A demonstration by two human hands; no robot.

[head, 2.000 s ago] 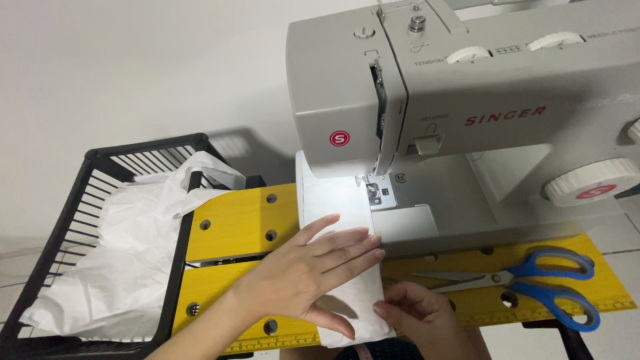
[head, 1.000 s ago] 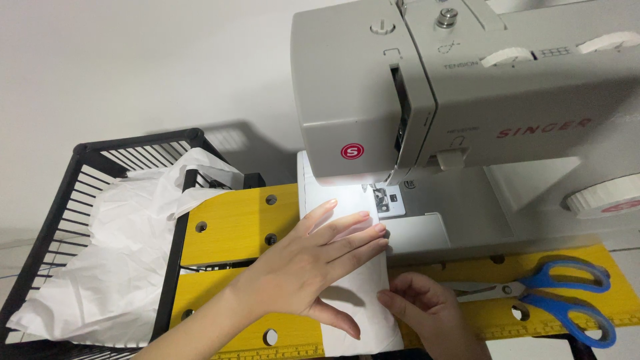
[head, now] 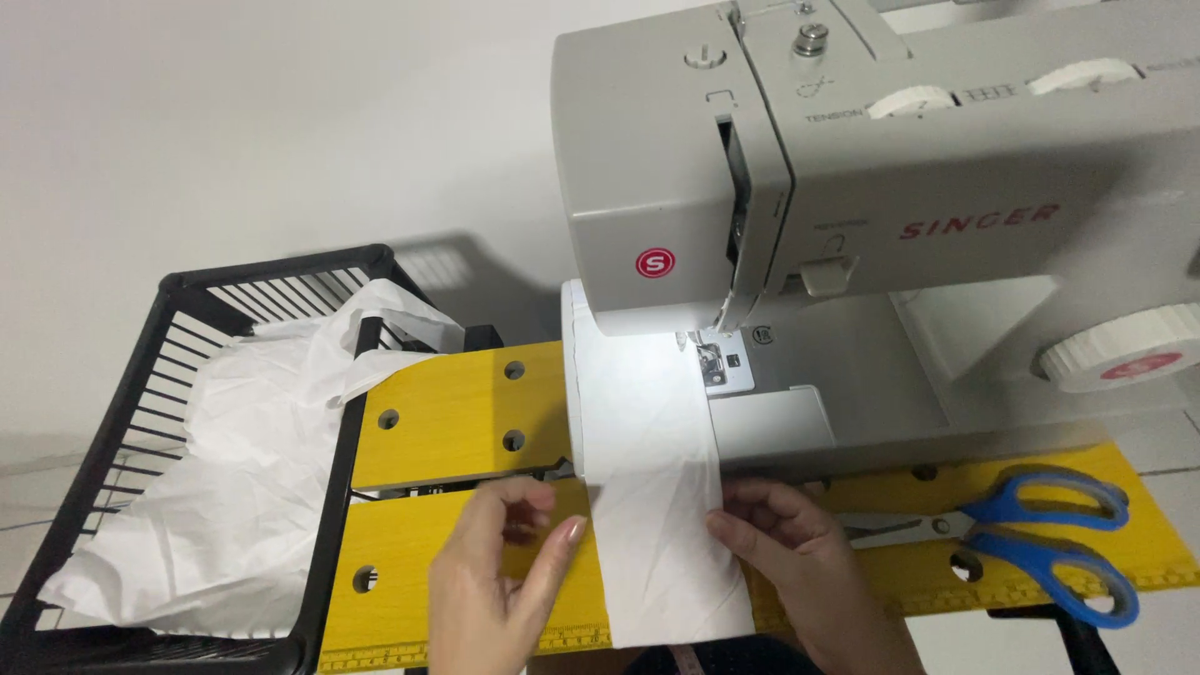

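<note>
A strip of white fabric (head: 656,525) runs from under the needle area of a grey Singer sewing machine (head: 656,187) down over the front edge of a yellow work surface. My right hand (head: 806,562) pinches the strip's right edge between thumb and fingers. Just left of the strip, my left hand (head: 506,572) is raised with thumb and fingers apart, holding nothing. The machine's lamp lights the fabric beside the needle plate (head: 736,366). The fabric's far end is hidden behind the machine head.
Blue-handled scissors (head: 1050,534) lie right of my right hand on the yellow slotted work surface (head: 450,412), which has round holes and a ruler edge. At left, a black plastic basket (head: 103,469) holds crumpled white fabric (head: 234,487). A pale wall stands behind.
My left hand has lifted off the fabric strip, where it lay flat, and moved toward me to the strip's left side. My right hand stays at the right edge.
</note>
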